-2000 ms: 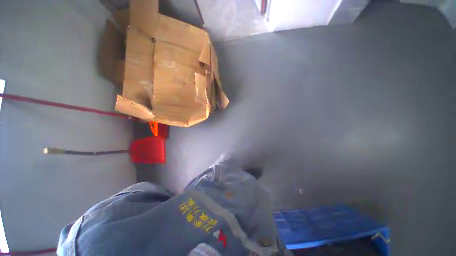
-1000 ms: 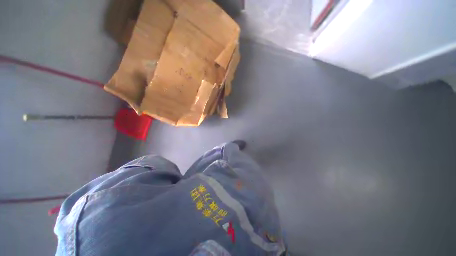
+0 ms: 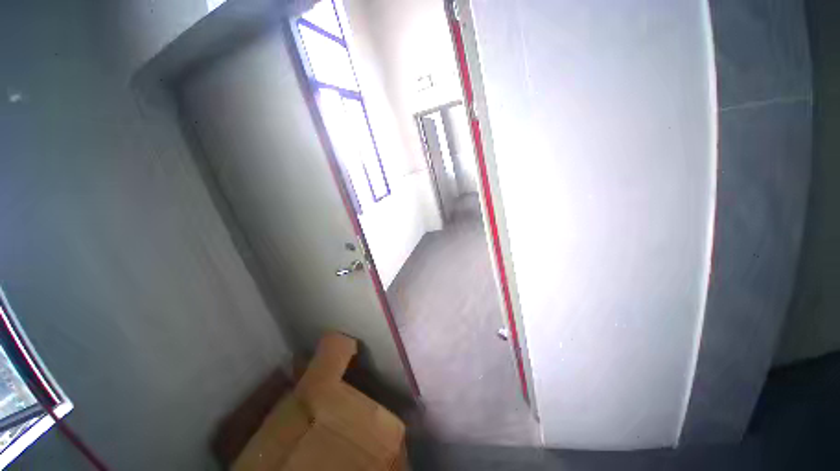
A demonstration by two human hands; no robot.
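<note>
Neither my left hand nor my right hand is in the picture. Nearest in front of me is the flattened cardboard box (image 3: 327,428), brown and crumpled, at the bottom edge left of the middle. One flap stands up against a grey door leaf, and the lower part of the box is cut off by the picture's edge.
A doorway stands open between a grey door leaf (image 3: 267,175) with a lever handle and a white door leaf (image 3: 599,221) with a red edge. A corridor (image 3: 447,304) with windows lies beyond. A thin red pole (image 3: 78,443) and a window (image 3: 23,386) are at lower left.
The view has tilted up from the floor to the doorway. My clothed legs, the red dustpan and the blue crate are out of the picture. The cardboard now shows lower.
</note>
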